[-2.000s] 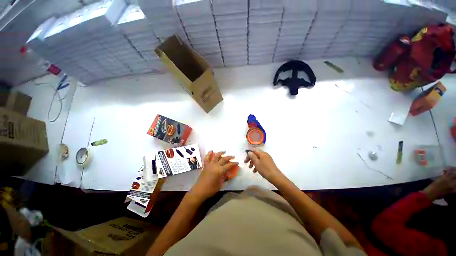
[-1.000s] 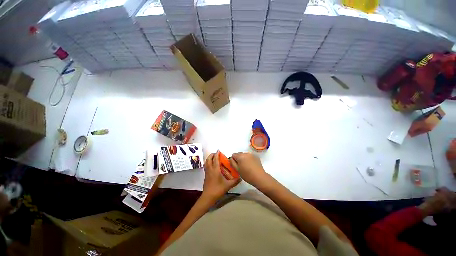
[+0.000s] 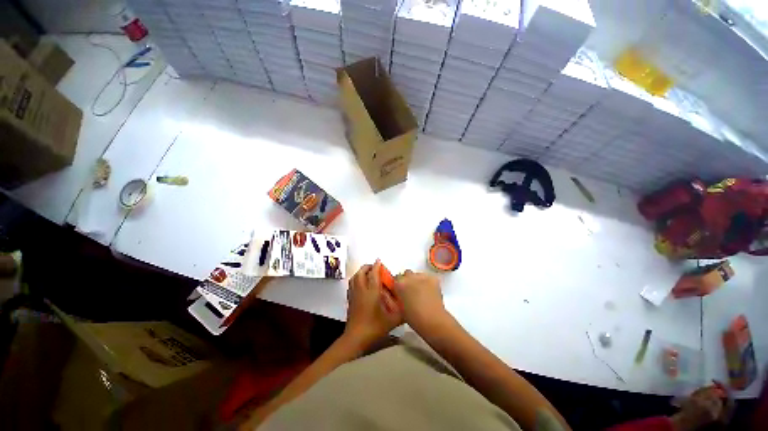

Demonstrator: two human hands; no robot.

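A small bright orange piece (image 3: pixel 386 276) is held between my two hands at the bench's front edge. My left hand (image 3: pixel 367 301) is closed around its left side. My right hand (image 3: pixel 418 296) grips it from the right; the fingers hide much of it. Left of my hands, white printed retail boxes (image 3: pixel 316 254) overlap at the bench edge, one jutting over it. A retail box with an orange-black front (image 3: pixel 305 200) lies just behind them.
A blue tape dispenser (image 3: pixel 445 250) lies right of my hands. An open small brown carton (image 3: pixel 379 135) stands behind, near stacked white boxes (image 3: pixel 472 76). A black curved part (image 3: pixel 524 183) and red-and-yellow bag (image 3: pixel 716 217) lie right. Another person's hand (image 3: pixel 701 406) shows lower right.
My right hand, apart from my left two seconds ago, has come onto the orange piece and stays there. The view has turned, so the bench appears tilted.
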